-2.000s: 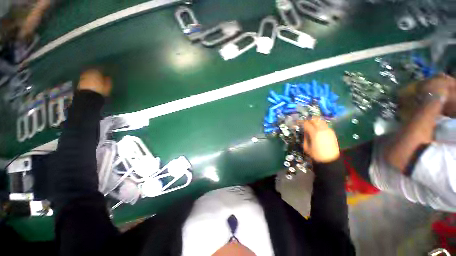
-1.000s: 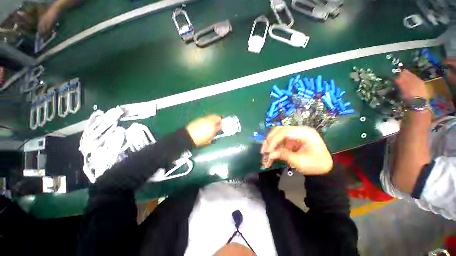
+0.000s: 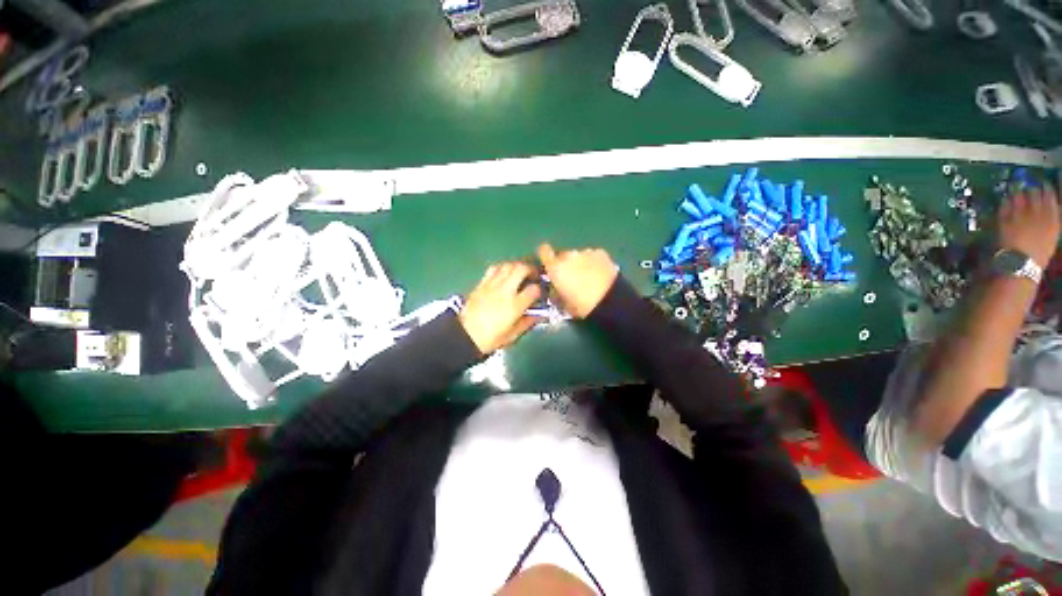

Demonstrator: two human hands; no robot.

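Note:
My left hand (image 3: 501,307) and my right hand (image 3: 579,281) meet over the green bench in front of me. Between their fingers is a small white piece (image 3: 545,312), mostly covered, which looks like a white loop housing. A heap of white loop housings (image 3: 291,279) lies to the left. A heap of blue cells (image 3: 757,221) lies to the right, with silvery-green bits (image 3: 745,279) along its near side. What my right fingers press or hold is hidden.
A dark bench device (image 3: 128,297) stands left of the housings. Part-assembled units (image 3: 140,140) stand in a row at far left. Loop units (image 3: 714,70) lie beyond the pale strip (image 3: 501,172). A neighbour's arm (image 3: 990,309) reaches in at right, near grey-green parts (image 3: 914,239).
My right hand has moved left from the blue heap and now meets my left hand. My left hand came from the far-left rows to the middle, first with a white piece. The view has shifted.

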